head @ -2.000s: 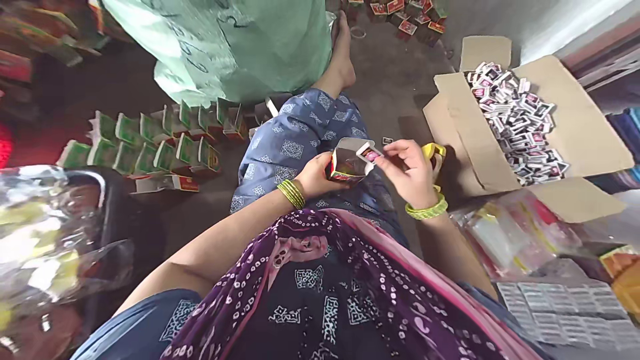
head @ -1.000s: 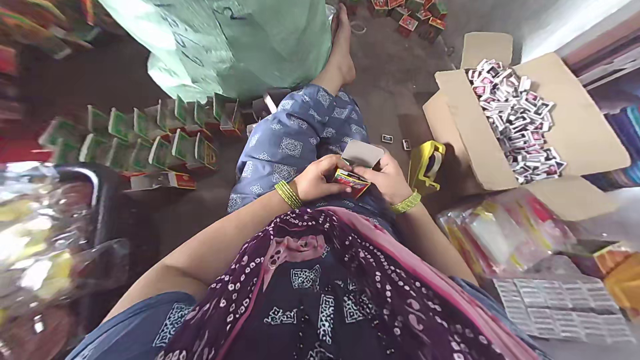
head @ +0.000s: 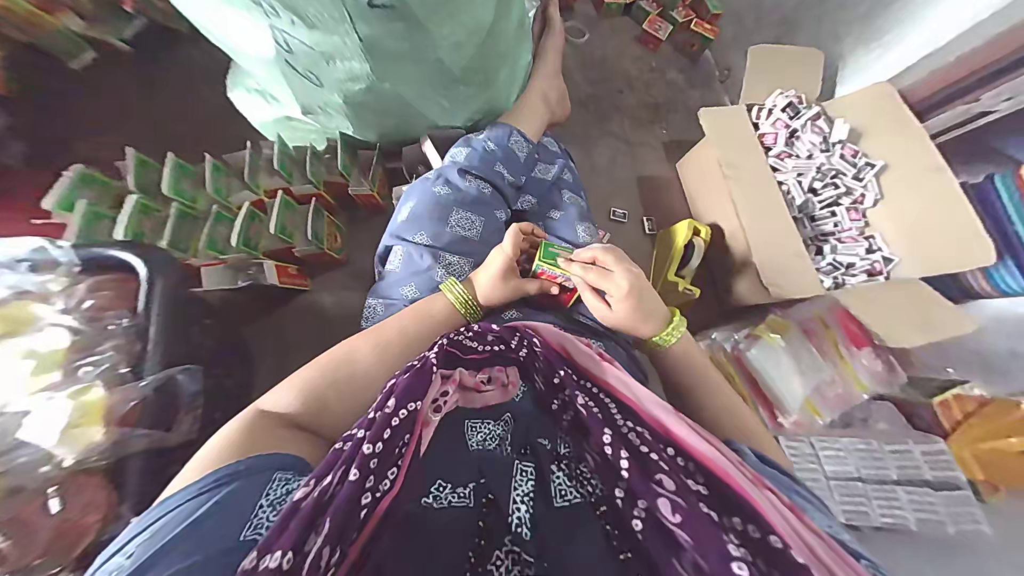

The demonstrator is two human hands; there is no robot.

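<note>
Above my lap, my left hand (head: 512, 268) grips a small red and green printed carton (head: 554, 258) from its left side. My right hand (head: 616, 290) touches the same carton from the right, its fingers on the green top face, which looks folded down. To the right stands an open cardboard box (head: 736, 200) holding many small packets (head: 832, 192) with white, black and pink faces. A yellow tape dispenser (head: 680, 260) lies on the floor between my right hand and that box. Rows of similar cartons with raised green flaps (head: 216, 188) stand on the left.
A large pale green sack (head: 376, 72) lies ahead of my legs. At left is a dark tub (head: 144, 264) with clear plastic bags. Plastic packets (head: 800, 364) and clear trays (head: 888, 480) lie at lower right. More cartons (head: 656, 28) sit at the far top. Small packets (head: 618, 214) lie loose on the floor.
Two seconds ago my right hand held a small packet at the carton's open flap. The raised flap is now down, and the right fingers rest on the carton's top.
</note>
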